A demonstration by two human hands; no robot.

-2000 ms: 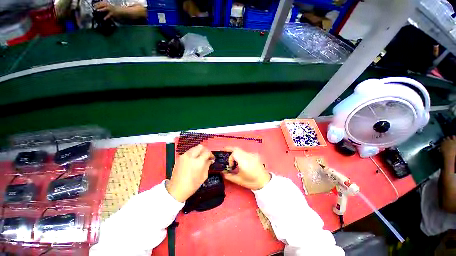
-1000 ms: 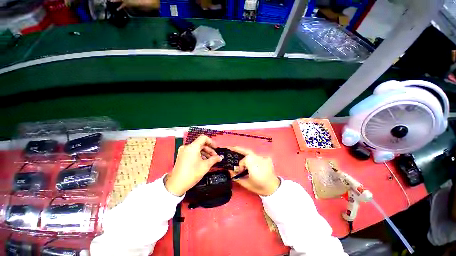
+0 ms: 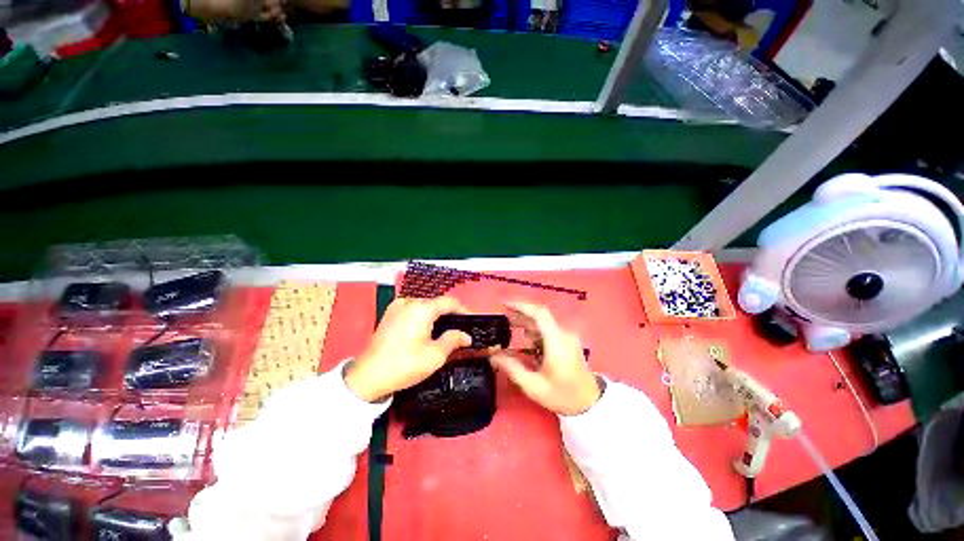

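Observation:
My left hand (image 3: 407, 343) grips the left end of a small dark front panel (image 3: 473, 330), its thumb on the near edge. My right hand (image 3: 550, 359) is at the panel's right end, fingers spread apart around its corner; whether they touch it is not clear. A rounded black device housing (image 3: 451, 399) lies on the red mat just below the panel, partly hidden by my left hand. Small black round parts (image 3: 428, 280) lie in a triangular grid with one long line behind my hands.
An orange parts box (image 3: 684, 286) with white and dark blue pieces stands right of my hands. A glue gun (image 3: 758, 421) rests by a tan pad (image 3: 700, 386). A fan (image 3: 861, 259) stands far right. A tan sticker sheet (image 3: 288, 343) and a blister tray (image 3: 116, 365) of black units lie left.
The panel now lies level, with its face less visible than a second ago. My right hand's fingers have opened and shifted to its right end. The camera view has shifted slightly.

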